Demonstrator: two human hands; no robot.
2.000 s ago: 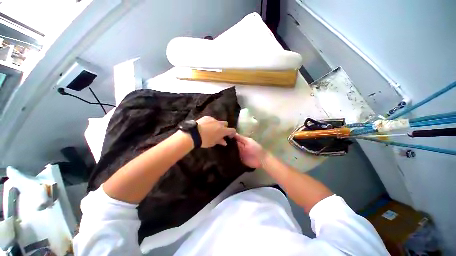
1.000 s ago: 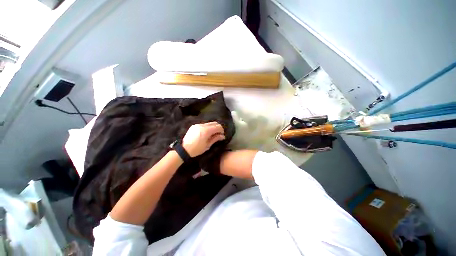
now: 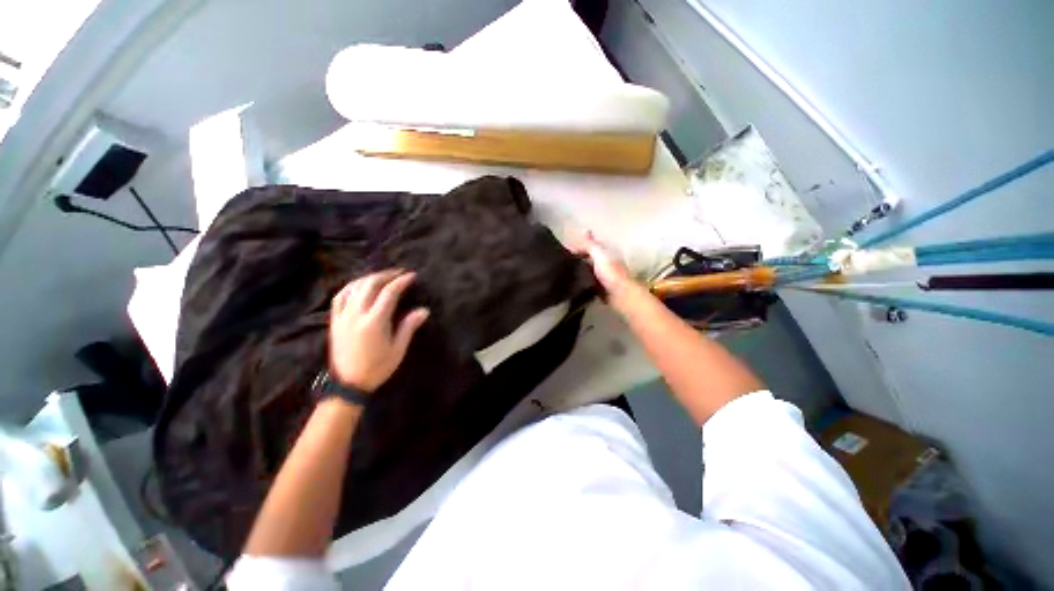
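Observation:
The dark brown-black garment (image 3: pixel 462 260) lies spread over the white ironing table, with a pale slit showing near its lower right part. My left hand (image 3: pixel 368 333), with a dark watch on the wrist, lies on the garment with its fingers apart. My right hand (image 3: pixel 603 268) is at the garment's right edge and grips the cloth there; its fingertips are partly hidden. The steam iron (image 3: pixel 717 286), with an orange-brown handle, stands right of my right hand, partly behind my forearm.
A long white padded form (image 3: pixel 497 98) on a tan wooden base (image 3: pixel 543 151) lies at the back. Blue hoses (image 3: pixel 982 248) run right from the iron. A stained plate (image 3: pixel 751 191) is behind the iron. A cardboard box (image 3: pixel 873 456) is low at the right.
My right hand has come out from the garment and moved right to its edge. My left hand has moved left and opened flat. The garment's right part has spread rightward, showing a pale slit.

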